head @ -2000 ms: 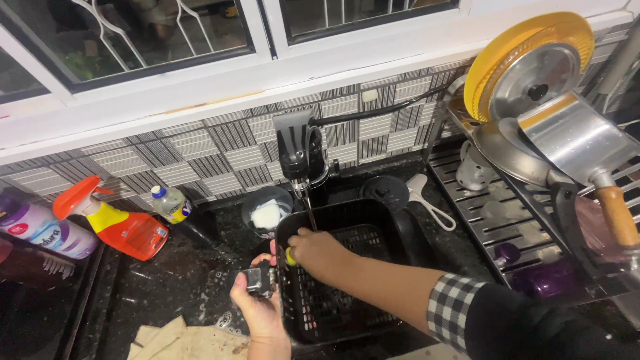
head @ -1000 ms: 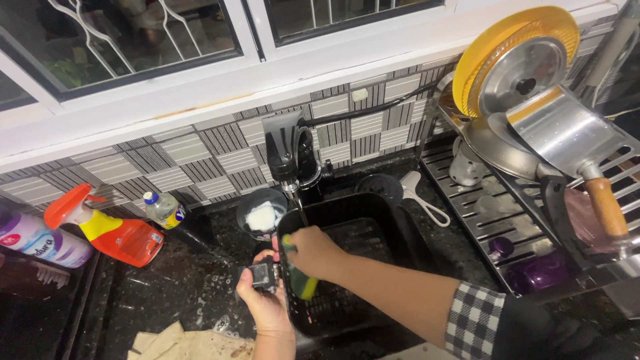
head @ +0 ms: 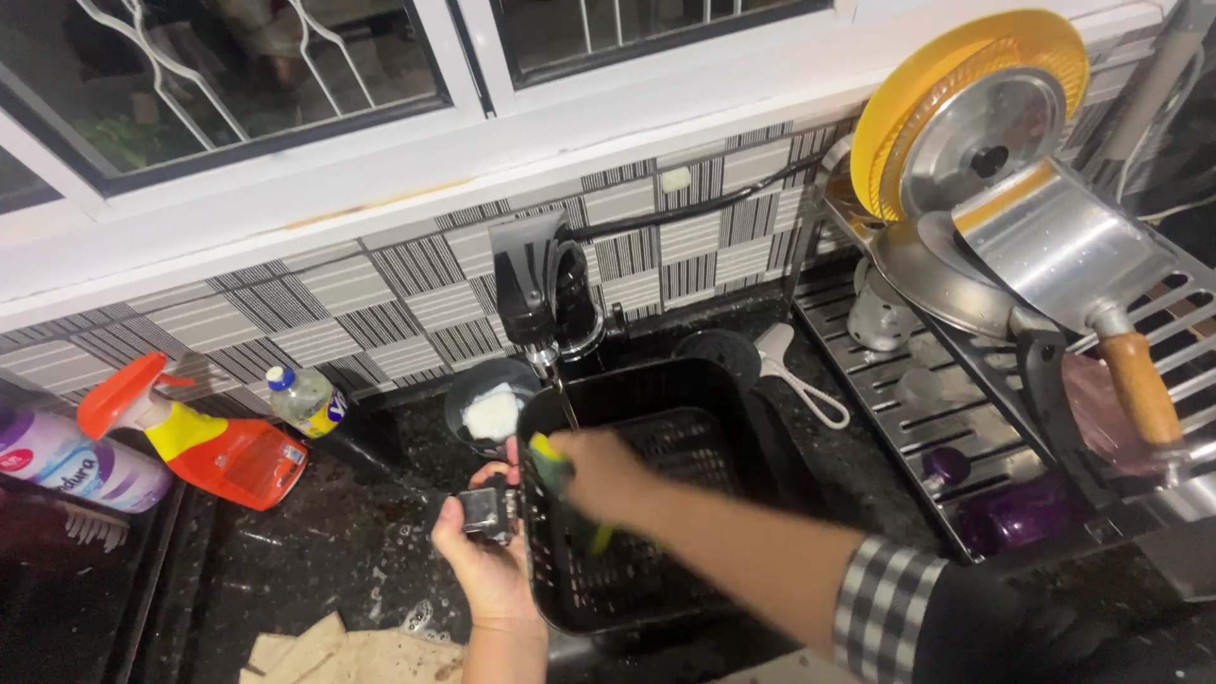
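A black perforated basket, looking like an air fryer's, is tilted over the sink below the black faucet, from which a thin stream runs. My left hand grips the basket's left side, around a clear and metal fitting. Inside the left wall, my right hand holds a yellow and green sponge against the basket; it is blurred, and its fingers are partly hidden.
A red spray bottle, a detergent bottle and a dish with a white block stand left. A beige cloth lies in front. A steel dish rack bears a saucepan and yellow plates at right.
My right hand with the sponge has shifted about along the basket's left inner wall. My left hand has kept its hold on the basket's side.
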